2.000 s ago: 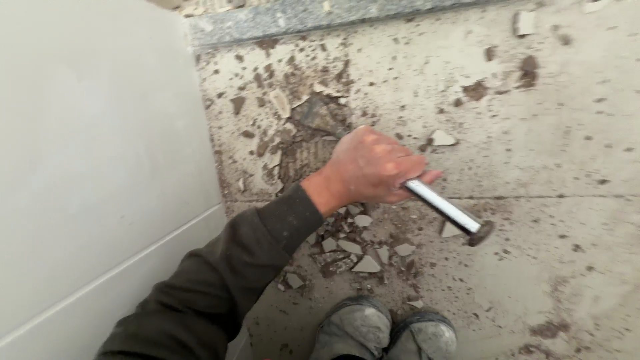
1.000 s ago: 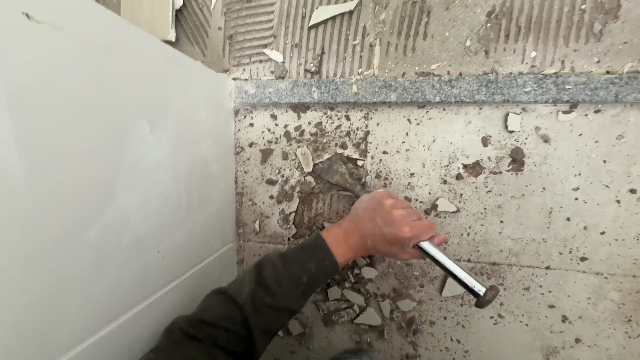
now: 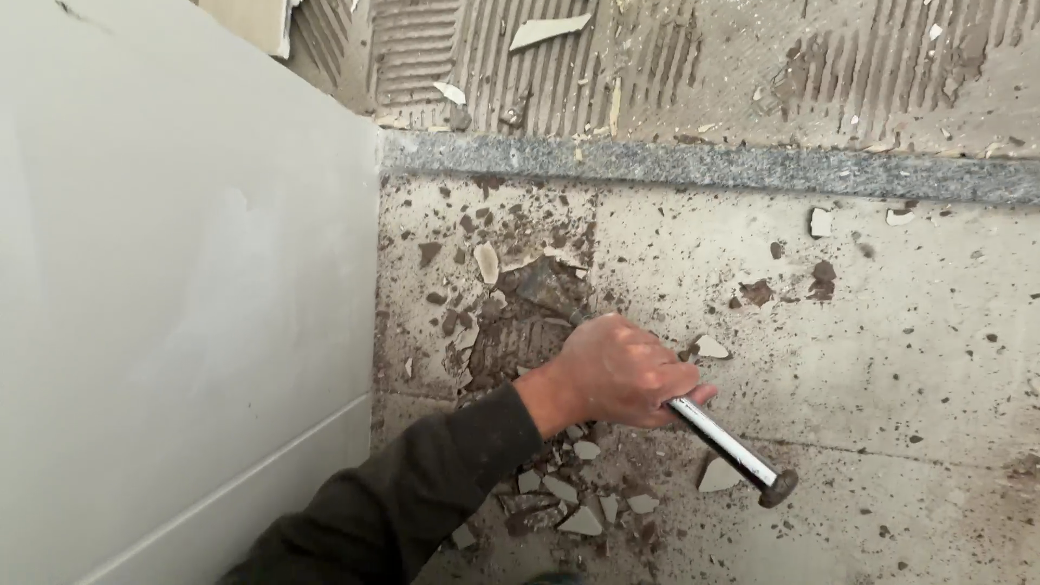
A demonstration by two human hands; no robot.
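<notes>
My left hand [image 3: 626, 370], in a dark sleeve, is closed around the shaft of a steel chisel [image 3: 723, 443]. The chisel lies slantwise in view, its rusty struck end at the lower right. Its broad, dusty blade [image 3: 546, 288] points to the upper left and meets a broken patch [image 3: 516, 345] in the pale floor tiles. Ridged mortar shows in that patch, partly hidden by my hand. Broken tile pieces [image 3: 580, 520] are scattered below my wrist. My right hand is out of view.
A grey granite strip [image 3: 674, 162] crosses the floor beyond the chisel. Behind it is ridged mortar [image 3: 520, 69] with tile shards [image 3: 549, 31]. A pale wall [image 3: 187, 284] stands at the left. Loose fragments and crumbs are spread over the tiles.
The view has shifted toward the granite strip, and the shoes seen two seconds ago have left it. My left hand keeps its hold on the chisel at the broken patch.
</notes>
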